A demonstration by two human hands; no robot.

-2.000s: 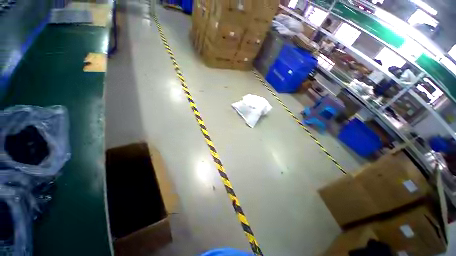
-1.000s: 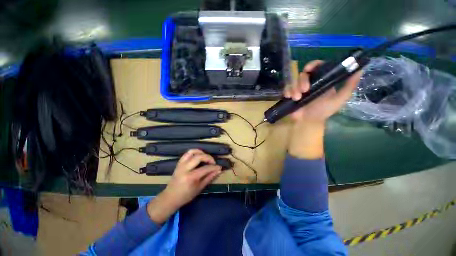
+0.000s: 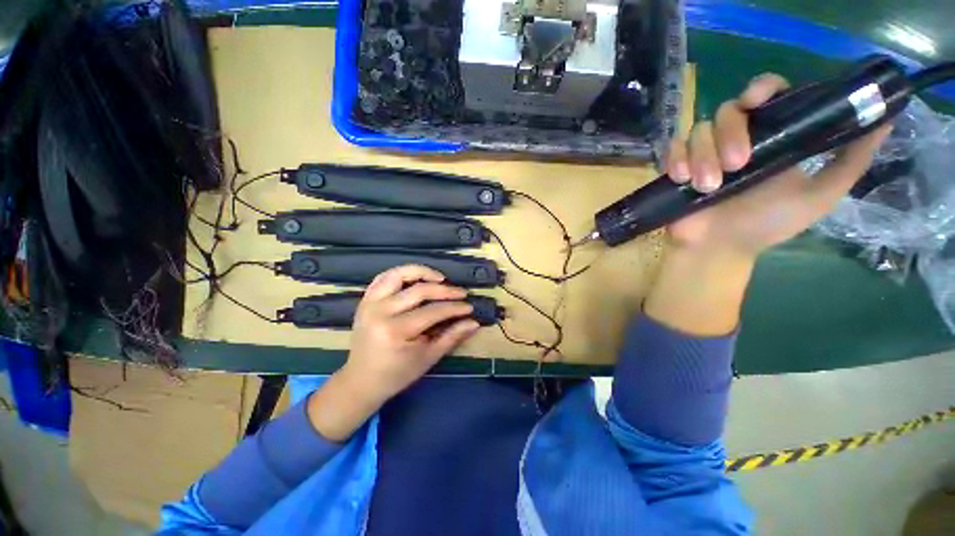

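Several long black wired units lie side by side on a tan cardboard sheet; the top one and the one below it are uncovered. My left hand rests over the right part of the two nearest units, its fingers on the lowest unit. My right hand holds a black electric screwdriver, tilted, its bit pointing left and down just above the cardboard, right of the units. The bit touches no unit. Thin lead wires run from the unit ends.
A blue tray with black bits holds a silver-grey screw feeder at the back. A heap of black wired units lies at left. Clear plastic bags are at right. Yellow-black tape marks the floor.
The view swung from the aisle to the bench, then came closer. Both hands keep their holds; the screwdriver still points left toward the wires.
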